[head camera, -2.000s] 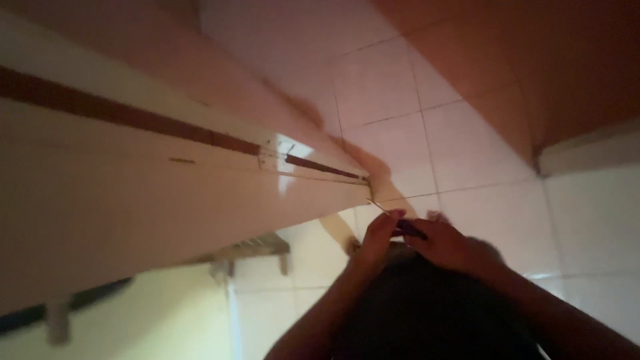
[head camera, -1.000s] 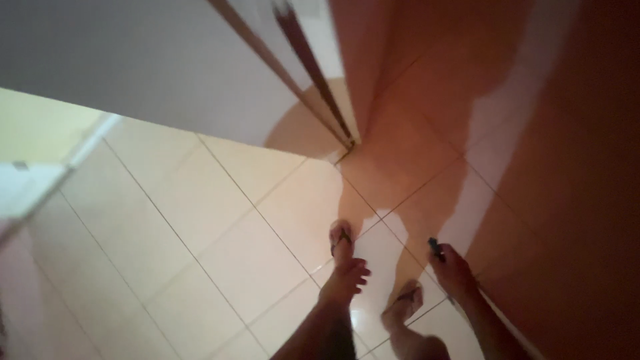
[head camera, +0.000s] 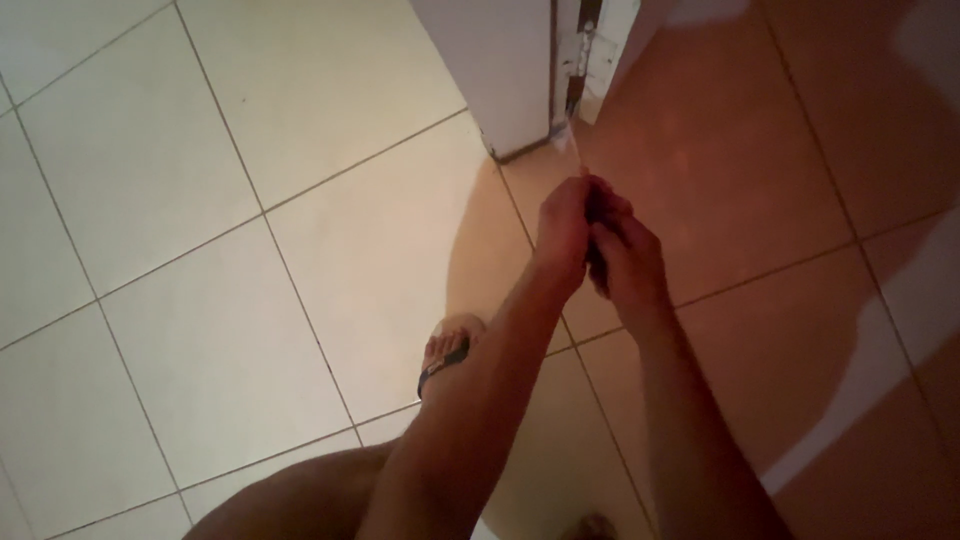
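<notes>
Both my hands meet around a slim tool with a dark handle (head camera: 598, 266) and a thin shaft, which looks like a screwdriver. My right hand (head camera: 636, 259) is closed on the handle. Against it, my left hand (head camera: 561, 225) has its fingers at the front of the handle, though their exact grip is hidden. The shaft points up to the lower end of a white door (head camera: 514, 75), at its hinge side. Whether the tip touches anything is too blurred to tell. A metal hinge (head camera: 586, 46) sits a little higher in the gap.
Pale floor tiles (head camera: 360, 240) with dark joints spread around the door. My foot in a dark-strapped sandal (head camera: 448, 352) stands left of my forearms, and my bare knee (head camera: 300, 495) shows at the bottom. Reddish shade covers the right side.
One second ago my hands were apart, the right one holding the dark-handled tool; now they are together on it below the door's hinge edge. The view has shifted strongly.
</notes>
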